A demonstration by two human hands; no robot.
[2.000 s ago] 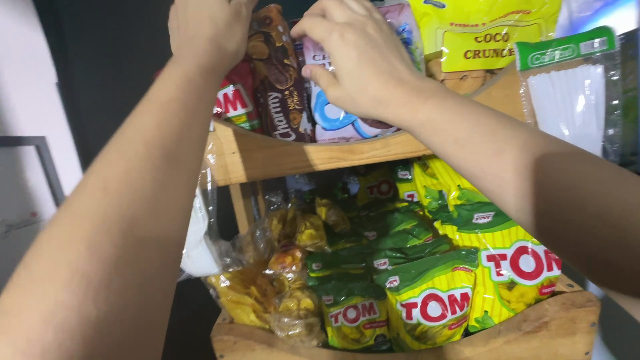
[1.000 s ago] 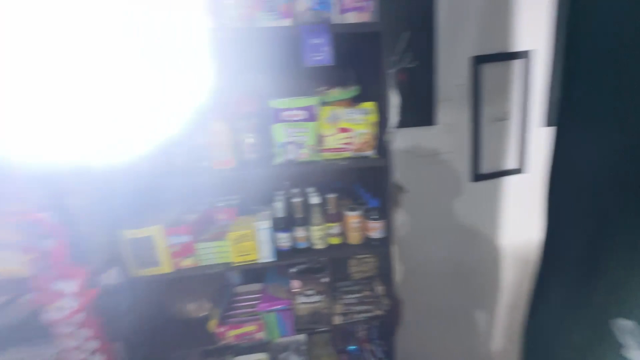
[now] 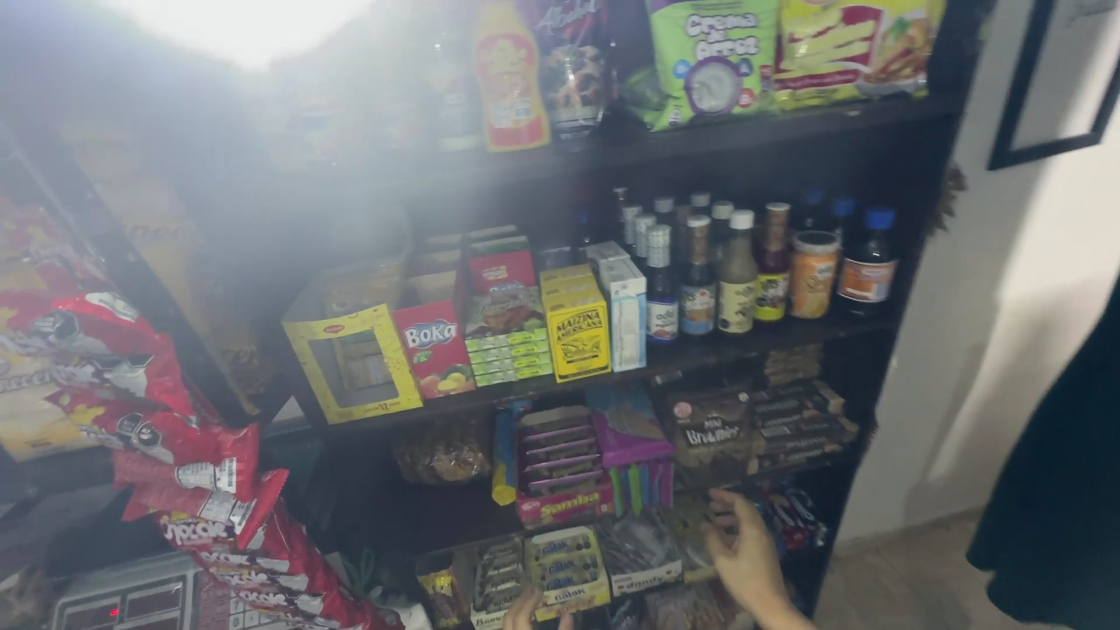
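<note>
My right hand [image 3: 742, 551] reaches to the lower shelf, fingers bent and apart, beside an open box of dark-wrapped sweets [image 3: 643, 553]; nothing shows in its grasp. At the bottom edge, my left hand [image 3: 535, 612] shows only its fingertips, in front of a yellow box of Galak bars [image 3: 567, 569]. A box of Bianchi sweets [image 3: 500, 573] is just left of that. Above stand a pink Samba box [image 3: 564, 503], a purple packet [image 3: 626, 429] and a dark Mini Brownies pack [image 3: 710, 429].
Bottles [image 3: 738, 280], a yellow Maizena box [image 3: 575, 324] and a red Boka box [image 3: 435, 346] fill the middle shelf. Red snack bags [image 3: 262, 560] hang at left above a scale [image 3: 131, 604]. Bright glare covers the upper left. A dark frame [image 3: 1019, 105] hangs on the right wall.
The view has swung from a wooden rack of snack bags to this dark shelf and come closer. My hands, raised at the rack two seconds ago, are now low at the shelf.
</note>
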